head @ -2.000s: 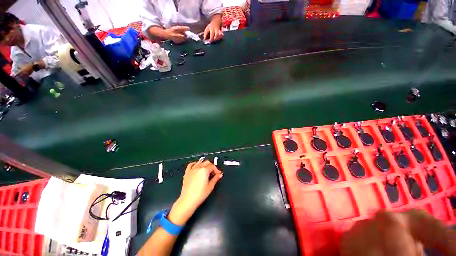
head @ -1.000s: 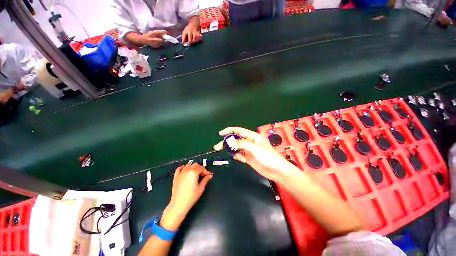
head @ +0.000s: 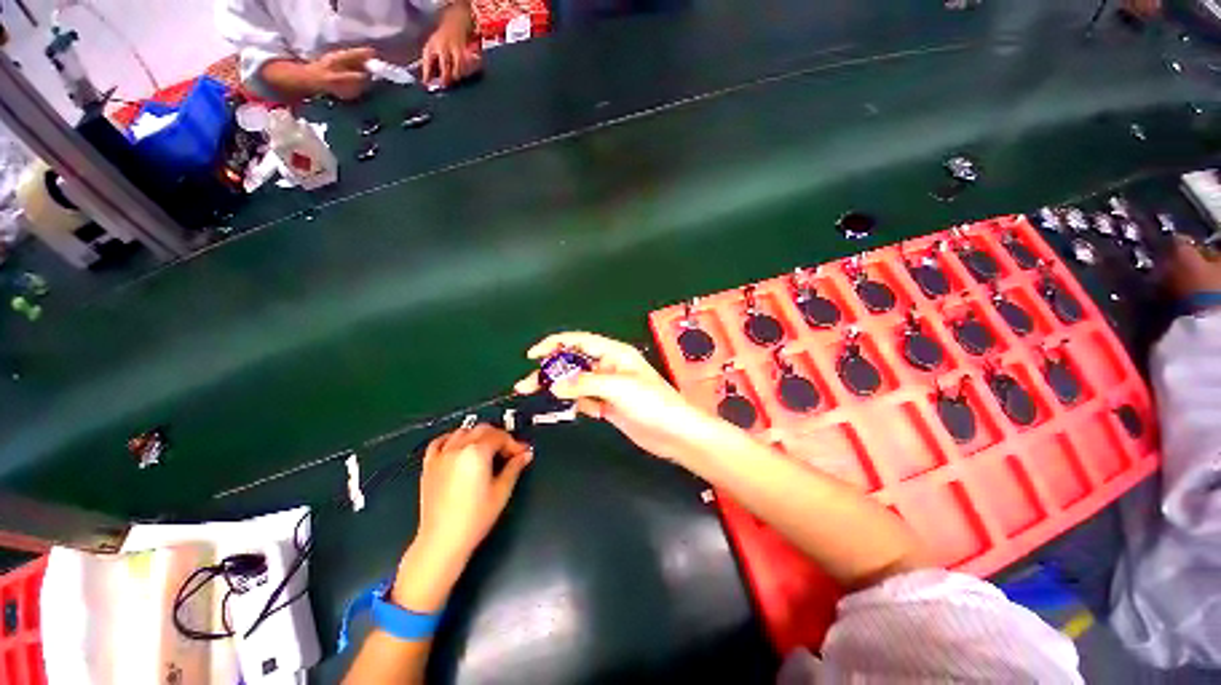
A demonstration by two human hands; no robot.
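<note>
My right hand (head: 609, 385) holds a round display module (head: 565, 369) by its edge above the green surface, in front of and to the right of my left hand. The module shows a purple glare. My left hand (head: 462, 484), with a blue wrist strap (head: 404, 618), rests with curled fingers beside white strips (head: 553, 418); its fingertips are partly hidden, and I cannot tell if they pinch anything. A red tray (head: 924, 502) at the right holds several dark discs in pockets; my right forearm covers part of it.
A white box (head: 275, 602) with a black cable (head: 201, 589) lies at lower left. Loose modules lie on the belt (head: 402, 281), with a silvery cluster at right. A person's hands (head: 449, 60) work across the line; another person's sleeve (head: 1178, 468) is at the right edge.
My right hand has come from over the red tray to near my left hand, now with a module in it. My left hand stays by the strips. The view has shifted right.
</note>
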